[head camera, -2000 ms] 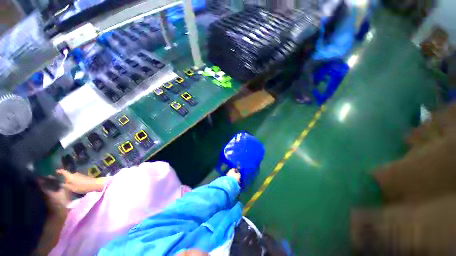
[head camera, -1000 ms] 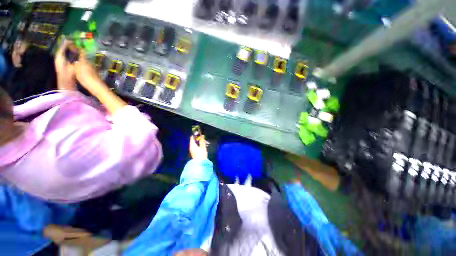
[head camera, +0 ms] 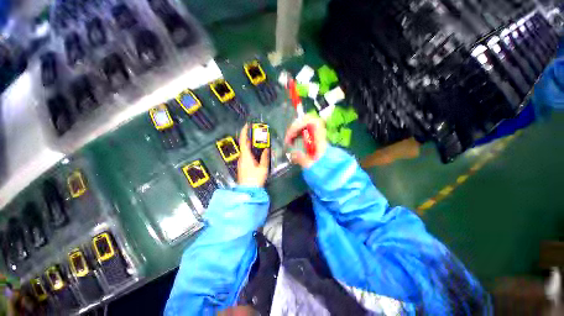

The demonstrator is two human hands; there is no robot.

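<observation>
My left hand (head camera: 252, 162) holds a keypad phone (head camera: 260, 136) with a yellow frame and a pale screen, face up above the near side of the blister tray (head camera: 148, 191). My right hand (head camera: 307, 141), slightly blurred, holds a red pen (head camera: 294, 92) pointing up and away, just right of the phone but apart from it. In the tray, several yellow-framed phones stand in the far row, two of them with pale screens. Two phones with dark screens lie in the near row, left of my left hand.
Green tabs (head camera: 342, 116) and white pieces (head camera: 334, 95) lie scattered beyond my right hand. A black glossy pile (head camera: 396, 80) is at right, a post (head camera: 288, 31) at the back. More phone trays lie at lower left and upper left.
My left hand has moved from the bench edge to over the tray with the phone. My right hand has come into view with the red pen. The view has turned and moved closer.
</observation>
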